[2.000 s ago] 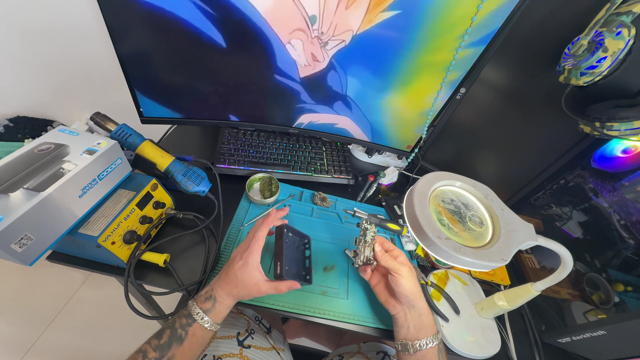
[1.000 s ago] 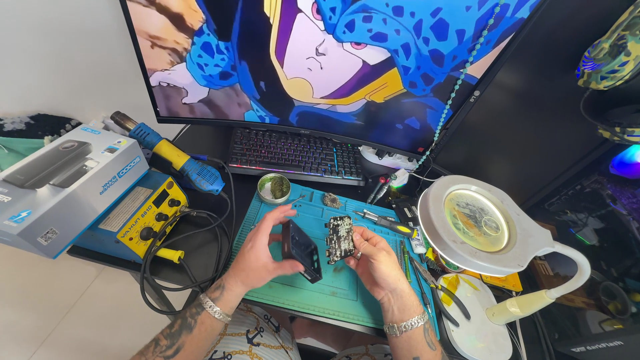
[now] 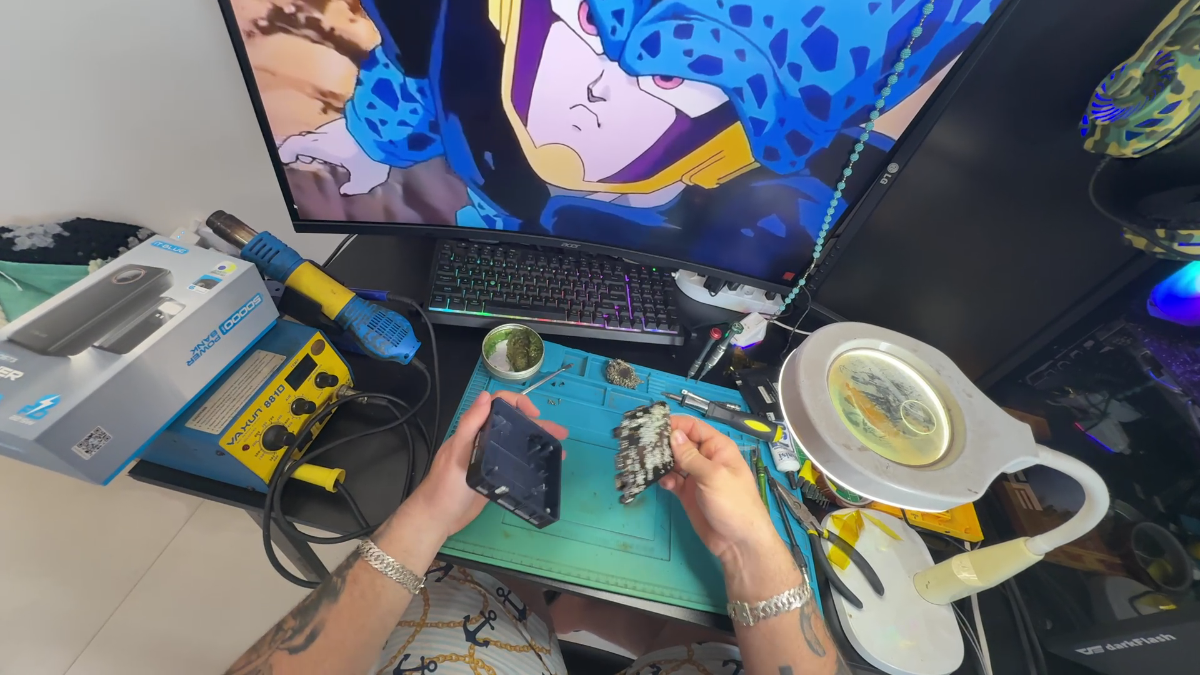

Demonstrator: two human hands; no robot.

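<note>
My left hand (image 3: 459, 469) grips a black plastic housing (image 3: 517, 464) by its left side, its hollow, ribbed inside facing up. Between thumb and fingers of my right hand (image 3: 710, 473) is a circuit board (image 3: 645, 450) with a densely mottled, silvery and dark face, held apart from the housing. Both are above a teal work mat (image 3: 581, 534). Behind them on the mat lie a tangle of metal wool (image 3: 622, 373) and a thin metal tool (image 3: 547, 378). A round tin (image 3: 513, 352) with greenish contents stands at the mat's back left corner.
A yellow and blue hot-air station (image 3: 272, 412) with its hot-air gun (image 3: 328, 295) and a power bank box (image 3: 131, 347) stand left. A keyboard (image 3: 558, 286) and monitor (image 3: 572, 230) are behind. To the right are a magnifier lamp (image 3: 984, 431), a screwdriver (image 3: 731, 415) and pliers (image 3: 825, 539).
The board in my right hand has turned, from its metal parts showing two seconds ago to a broad mottled face. Both hands still hold the same things. The picture on the monitor has changed.
</note>
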